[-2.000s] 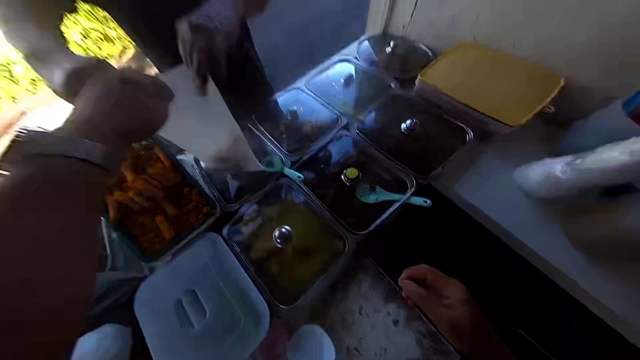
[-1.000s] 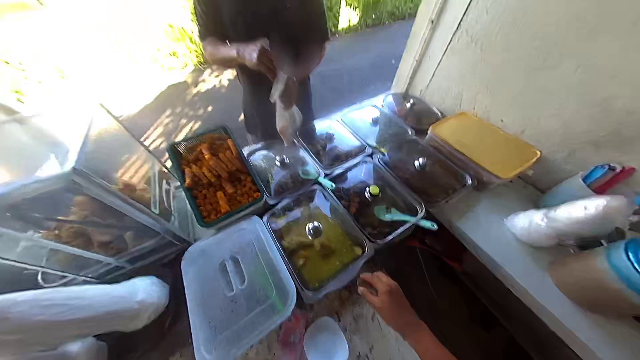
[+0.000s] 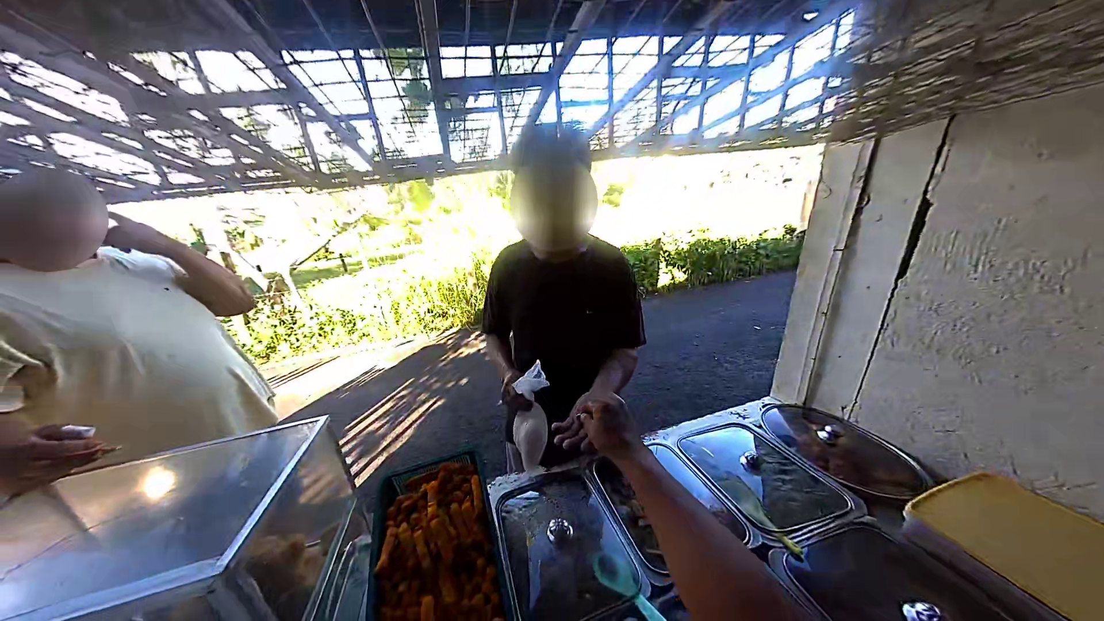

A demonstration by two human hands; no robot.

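My right hand reaches out over the covered food pans and meets the hand of a person in a black shirt. Whether anything lies between the two hands cannot be told. That person's other hand holds a knotted plastic bag with pale contents. Below my forearm are steel food pans with glass lids and round knobs, a teal spoon and a green-yellow utensil. A green basket of fried food pieces stands to the left. My left hand is not in view.
A glass-and-metal display case fills the lower left, with a second person in a pale shirt behind it. A container with a yellow lid stands at the right beside the concrete wall. Wire mesh hangs overhead.
My right hand has moved from beside the pans out to the person's hand across the counter. The view has tilted up, and a second person shows at the left.
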